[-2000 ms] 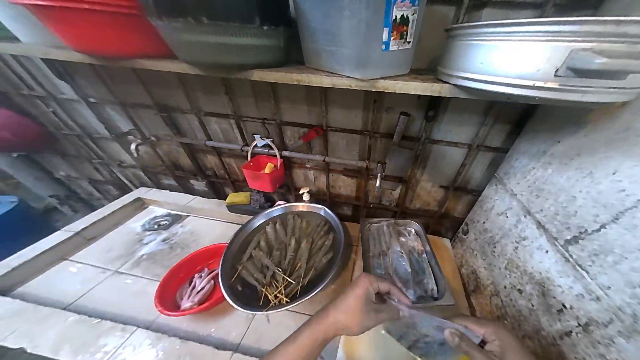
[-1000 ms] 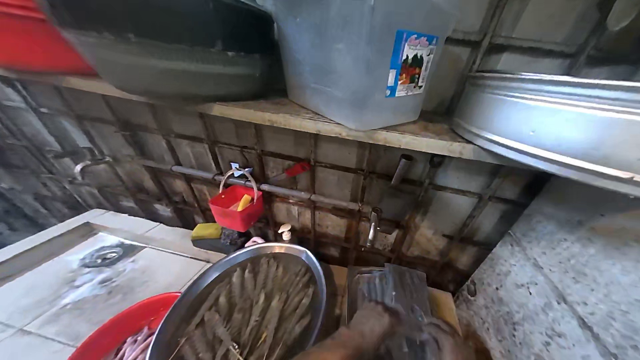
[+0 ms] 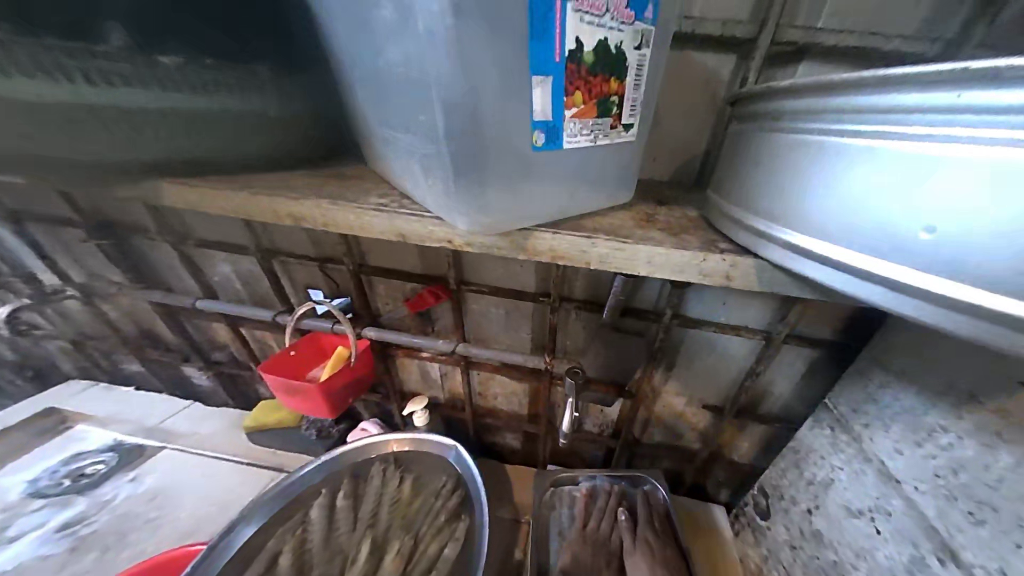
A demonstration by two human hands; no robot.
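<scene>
Both of my hands lie flat, side by side, inside a rectangular metal tray (image 3: 538,512) at the bottom right. My left hand (image 3: 592,532) and my right hand (image 3: 650,534) press on clear plastic there; what lies under it is hidden. To the left of the tray stands a large round metal bowl (image 3: 472,488) with many skewered shrimp (image 3: 376,520), cut off by the lower edge of the view.
A wooden shelf (image 3: 480,240) overhead bears a plastic tub (image 3: 480,120), a dark basin (image 3: 160,120) and a large metal pan (image 3: 864,176). A red basket (image 3: 312,376) hangs from a pipe. Left are a sink drain (image 3: 84,472), a sponge (image 3: 274,416) and a red bowl (image 3: 164,560). A tap (image 3: 570,408) is behind the tray.
Two seconds ago my hands held clear plastic in front of the tray; now they lie flat inside it. The view has moved closer to the shelf.
</scene>
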